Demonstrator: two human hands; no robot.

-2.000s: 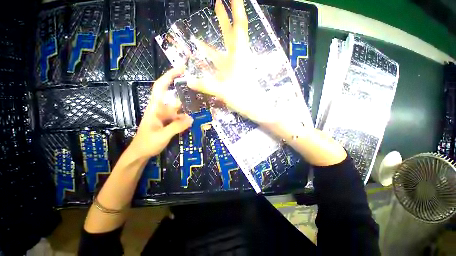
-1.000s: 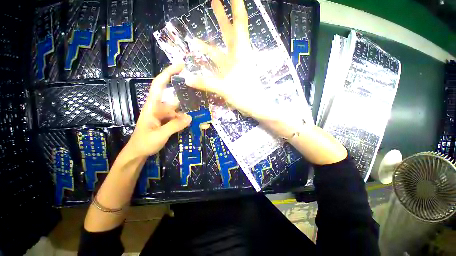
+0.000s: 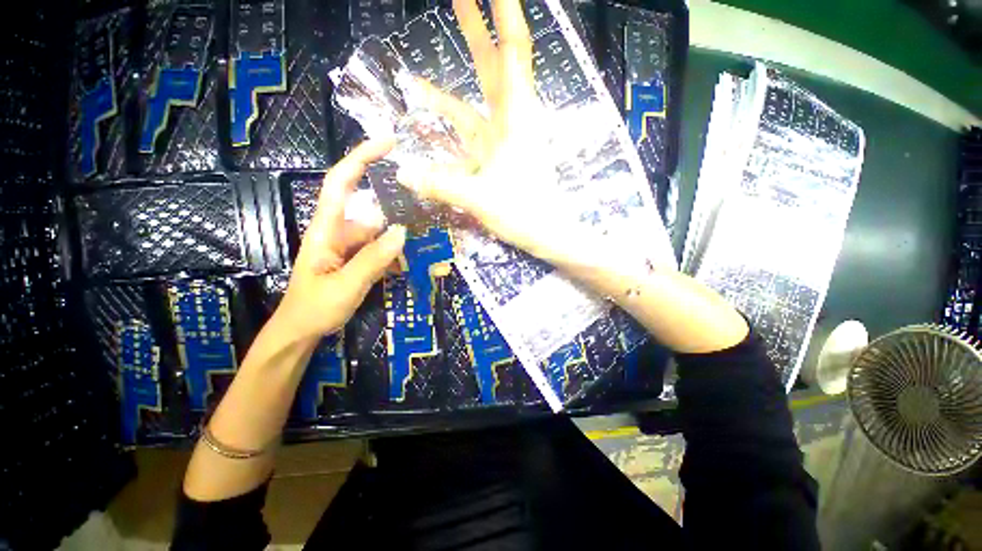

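Note:
My left hand (image 3: 342,253) holds a blue part (image 3: 429,252) by its wide end, between thumb and fingers. A dark die-cut piece (image 3: 396,202) covers that end, and the stepped blue end points down. My right hand (image 3: 490,151) lies over the adhesive sheet (image 3: 571,172), two fingers stretched up, thumb and another fingertip at the dark piece beside my left fingers. Glare hides the exact contact. The sheet lies slanted over the black blister tray (image 3: 258,221), its upper left corner crumpled.
Other blue parts lie in the tray pockets, upper row with dark pieces (image 3: 256,92), lower row with pale dots (image 3: 201,323). A sheet stack (image 3: 775,215) lies on the green surface (image 3: 888,205) at right. A desk fan (image 3: 915,398) stands at lower right. Stacked trays (image 3: 32,269) are at far left.
My left thumb has moved slightly up on the held part, and the part has shifted a little. The right hand stays nearly in place over the sheet.

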